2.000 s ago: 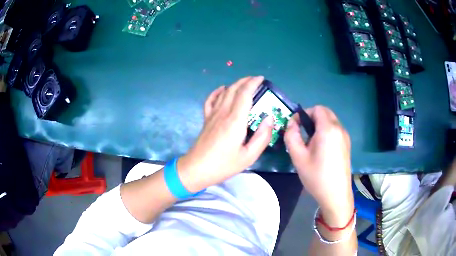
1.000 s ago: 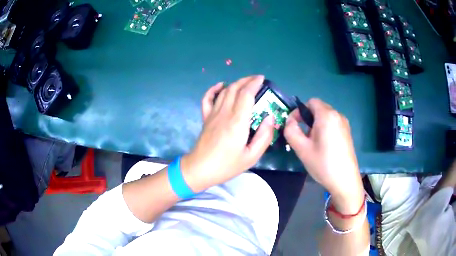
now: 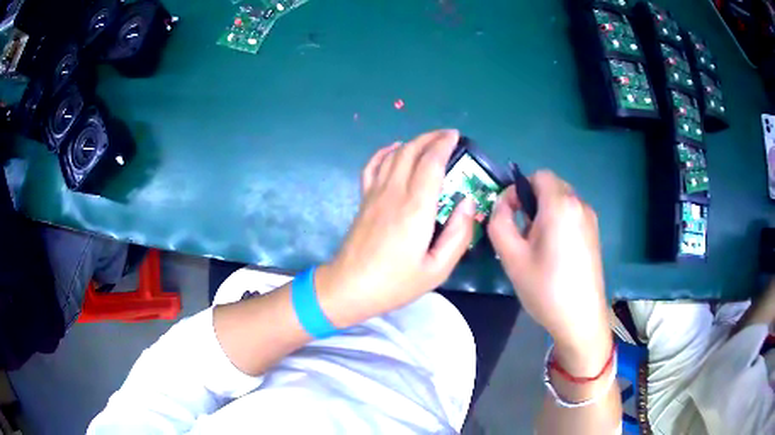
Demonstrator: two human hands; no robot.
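My left hand (image 3: 399, 212) holds a black housing (image 3: 476, 156) with a green circuit board (image 3: 481, 192) at its open face. A pale layer (image 3: 460, 172) shows beside the board's green part. My left thumb presses on the board. My right hand (image 3: 548, 246) is at the board's right edge and holds a small dark hand tool (image 3: 523, 192), its pointed end up. My right thumb and fingertips are close to the board edge; whether they pinch anything there is too small to tell. The housing's lower side is hidden by my left hand.
Black speaker units (image 3: 87, 149) stand at the left. Loose green boards (image 3: 246, 25) lie at the far side. Units with boards (image 3: 631, 86) stand in rows at the right. A red bit (image 3: 398, 104) lies on the green mat (image 3: 280, 127). A seated person's light clothing (image 3: 705, 357) shows at lower right.
Both hands and the housing sit slightly further right in the picture. The tool has tilted more upright in my right hand since the earliest frame. My left hand's grip looks the same.
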